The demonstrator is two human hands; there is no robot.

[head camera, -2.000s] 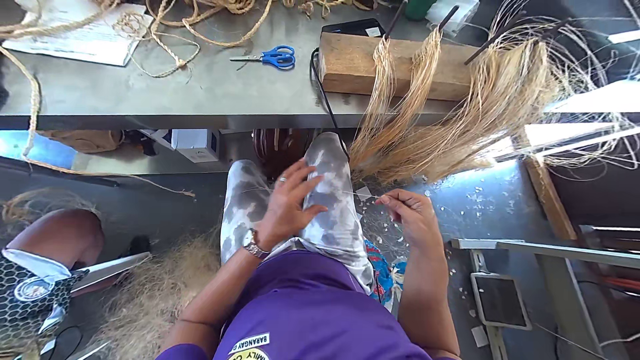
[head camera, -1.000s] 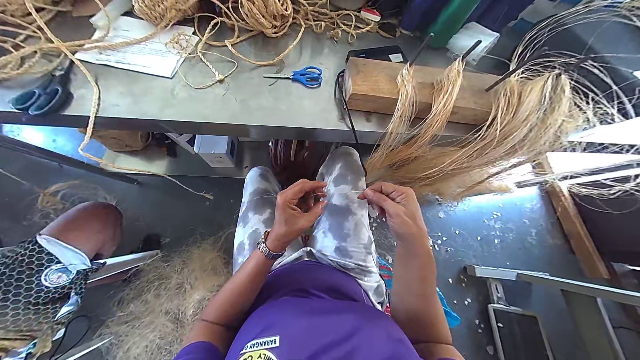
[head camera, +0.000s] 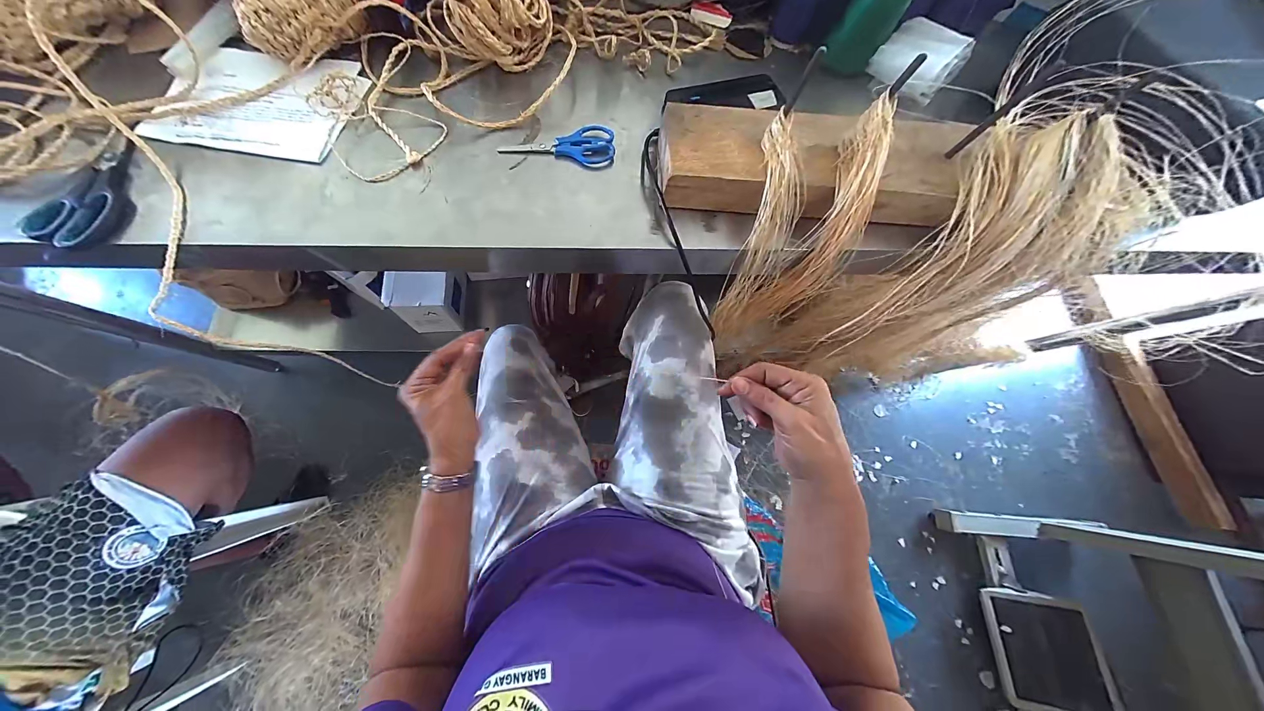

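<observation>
My left hand (head camera: pixel 444 395) is raised beside my left knee, thumb and fingertips together; whether a strand is between them is too fine to tell. Over my right thigh, my right hand (head camera: pixel 785 410) pinches a thin pale fibre strand (head camera: pixel 713 379) that points left from the fingertips. Long blond plant fibres (head camera: pixel 928 286) hang over the table edge near that hand, in bunches on dark spikes set in a wooden block (head camera: pixel 731 163). Blue-handled scissors (head camera: pixel 585 147) lie on the metal table (head camera: pixel 474 212).
Coiled rope (head camera: pixel 504 30) and printed paper (head camera: pixel 259 104) lie at the back left, dark-handled scissors (head camera: pixel 89 212) near the left end. A rope end dangles off the table. Loose fibre (head camera: pixel 316 592) covers the floor at left, near another person's knee (head camera: pixel 188 454). A metal frame (head camera: pixel 1086 533) stands at right.
My hands were close together over my lap one second ago; now they are wide apart, the left one out by my left knee. The view has shifted somewhat.
</observation>
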